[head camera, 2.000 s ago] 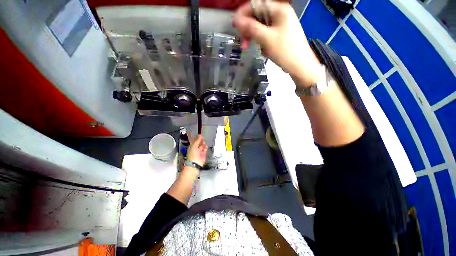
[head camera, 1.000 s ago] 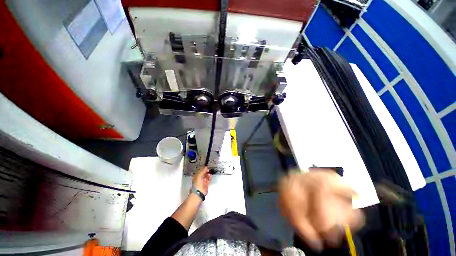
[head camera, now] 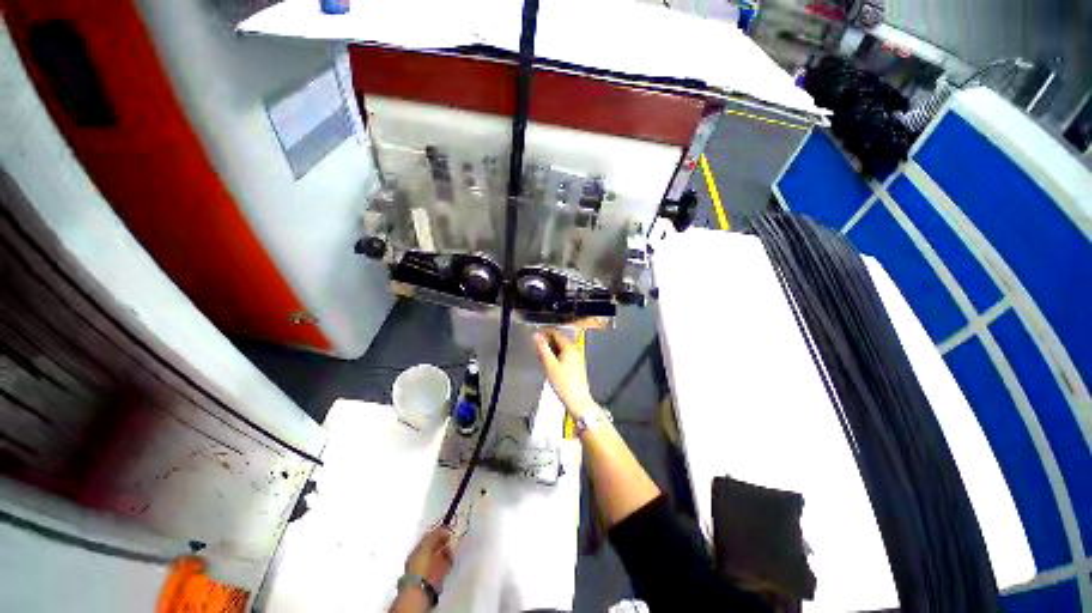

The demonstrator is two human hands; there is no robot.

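A long thin black strap [head camera: 515, 180] runs down the front of the edge-painting machine [head camera: 515, 102], between its two inking rollers [head camera: 508, 285], and curves down to the lower centre. My left hand [head camera: 432, 556] is closed on the strap's lower end. My right hand [head camera: 559, 354] is raised just below the right roller, beside the strap. Its fingers are bent, and I cannot tell whether it holds something small.
A strap stack [head camera: 856, 395] lies along the white table [head camera: 742, 311] at right, with a dark brown square piece [head camera: 759, 536]. A white bucket [head camera: 422, 395] and a blue-capped bottle [head camera: 467, 401] stand left of the strap. The pale oven [head camera: 180, 419] is at left.
My left hand has moved down and left with the strap end. My right hand has moved from the lower right to below the rollers. The view has tilted up, showing the machine's top.
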